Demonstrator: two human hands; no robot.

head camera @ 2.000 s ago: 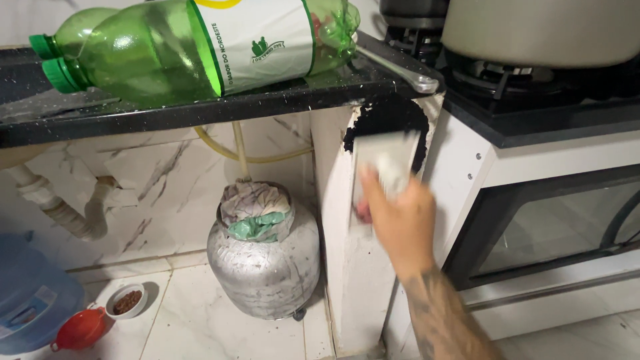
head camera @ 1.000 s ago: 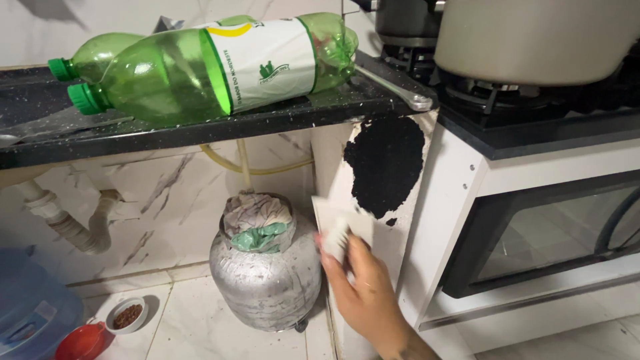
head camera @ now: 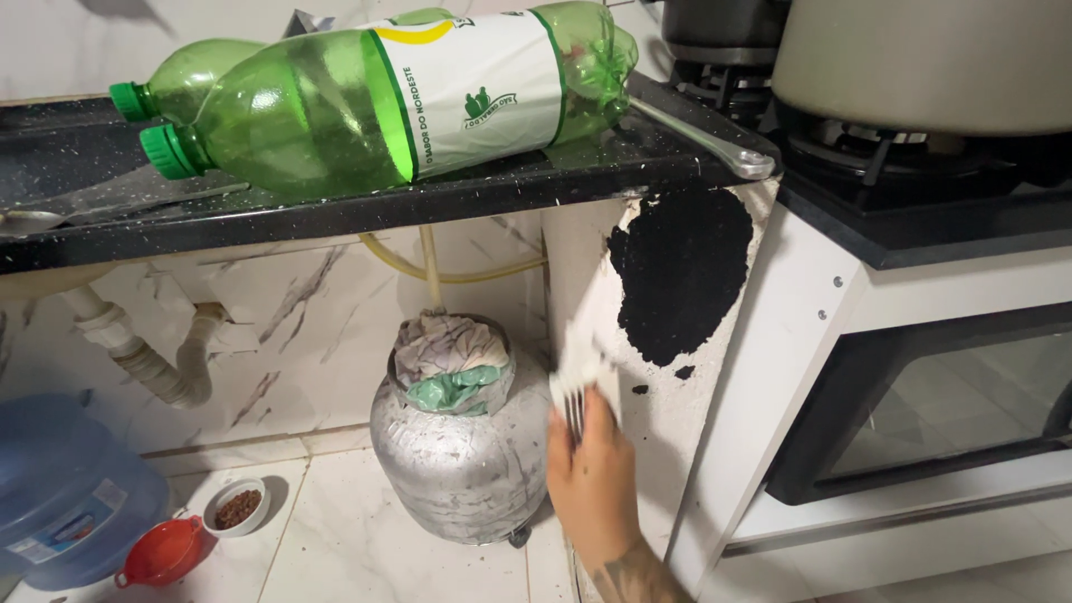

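My right hand (head camera: 595, 469) grips a pale, flat hand tool (head camera: 590, 389) with a ribbed handle; it is blurred, and its exact kind cannot be told. The tool is against or close to the left part of the white end panel (head camera: 670, 435) under the counter. Higher on that panel is a large black patch (head camera: 682, 272) with ragged edges, and tiny black spots lie just below it. My left hand is not in view.
Green plastic bottles (head camera: 301, 109) and a metal wrench (head camera: 712, 142) lie on the black countertop (head camera: 293, 222). Below stands a silver gas cylinder (head camera: 461, 469). At right is a stove with a large pot (head camera: 921, 59). A blue water jug (head camera: 67, 494), red strainer or funnel (head camera: 163, 553) and white bowl (head camera: 237, 507) are at lower left.
Two seconds ago my right hand held the tool over the lower part of the black patch. It has since moved down and left, away from the patch, still holding the tool.
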